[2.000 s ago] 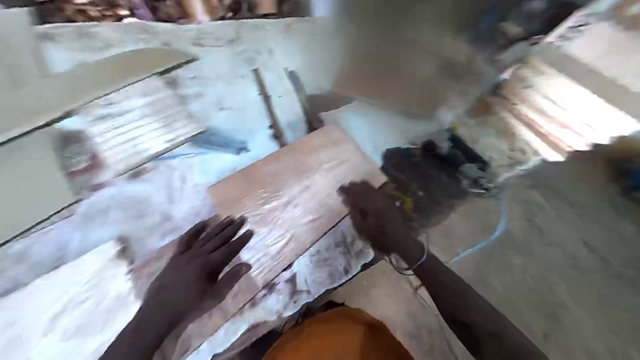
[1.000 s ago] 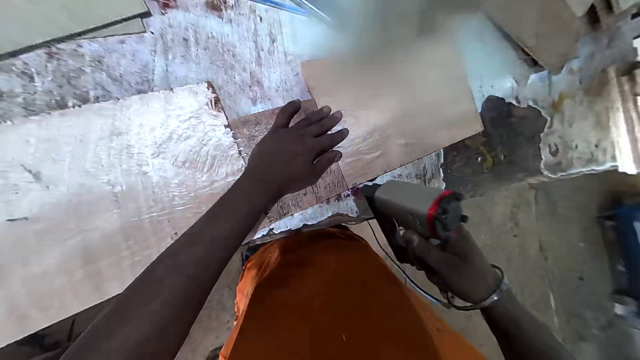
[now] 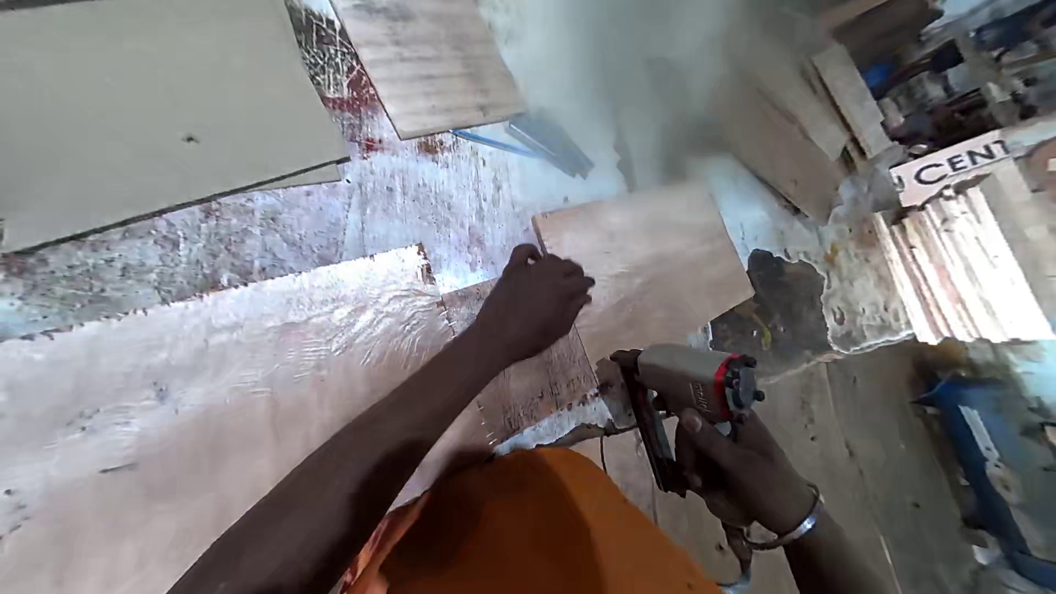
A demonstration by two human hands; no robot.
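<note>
My right hand (image 3: 734, 462) grips a pneumatic stapler (image 3: 689, 384), grey with a red band, its nose at the front edge of a plywood board (image 3: 652, 256). My left hand (image 3: 540, 301) lies over the left edge of that board, fingers curled; whether it pinches anything is hidden. Under my left wrist runs a darker wood strip (image 3: 544, 379), between that board and a large pale plywood sheet (image 3: 206, 429) on the left. A hose hangs below my right hand.
Greyish sheets (image 3: 165, 115) lie at the upper left, beside another wooden board (image 3: 437, 66). A blue-edged clear object (image 3: 549, 144) rests behind the work. Stacked strips (image 3: 965, 264) stand at the right, above a blue object (image 3: 990, 470). The upper middle is blurred.
Two seconds ago both hands lay on the board and no tool was in my right hand; the stapler is in it now. My left hand's fingers, spread a second ago, have curled. The view has shifted.
</note>
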